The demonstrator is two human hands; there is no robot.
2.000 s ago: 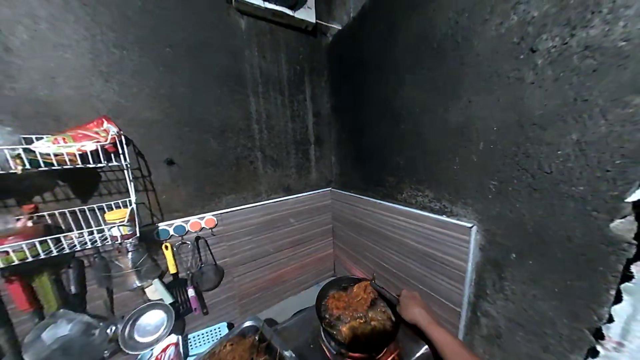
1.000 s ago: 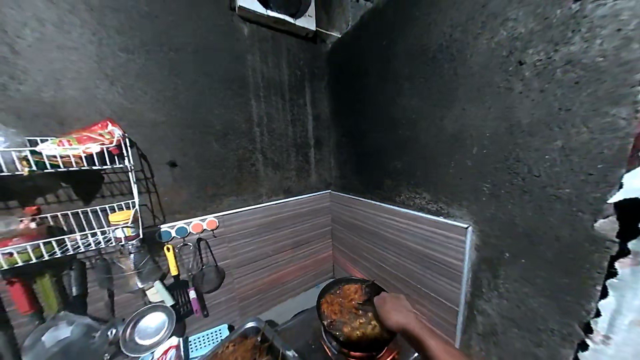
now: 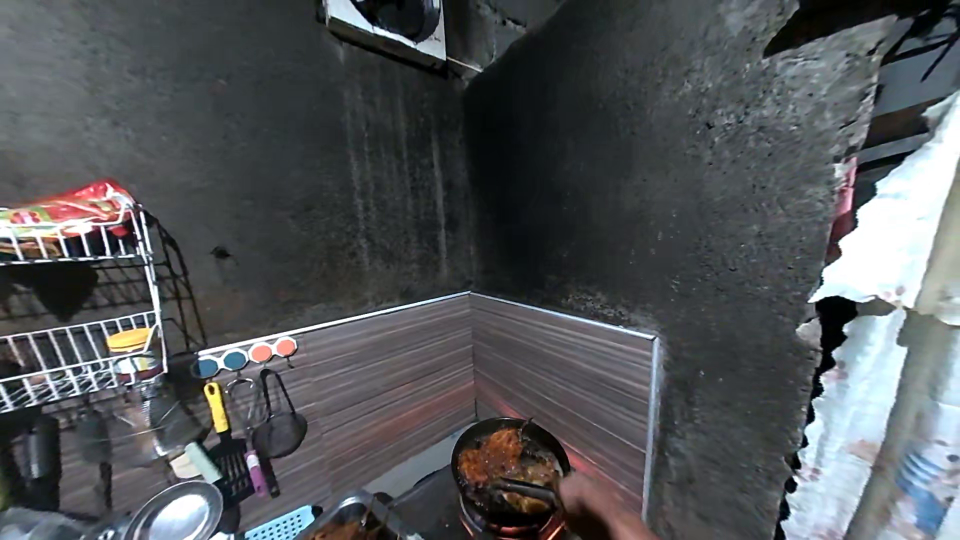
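Observation:
A round dark pan point(image 3: 457, 469) sits over a glowing burner point(image 3: 514, 531) near the bottom of the head view. Reddish-brown food point(image 3: 495, 454) lies in it, in what looks like oil or sauce. My right hand point(image 3: 585, 499) is at the pan's right rim, closed around the end of a dark utensil point(image 3: 525, 489) that reaches into the food; its exact kind is unclear. My left hand is out of view. Left of the pan stands a metal tray point(image 3: 397, 523) with brown food in it.
A white wire rack point(image 3: 154, 300) with packets and a yellow-lidded jar point(image 3: 129, 341) is on the left wall. A yellow-handled slotted turner point(image 3: 217, 409) and a strainer point(image 3: 280, 435) hang below. A metal lid or bowl point(image 3: 180, 514) and a light-blue perforated item point(image 3: 281, 523) are lower left.
My right hand has moved from beyond the pan's right edge to its rim. The dark utensil now lies lower across the pan than one second ago.

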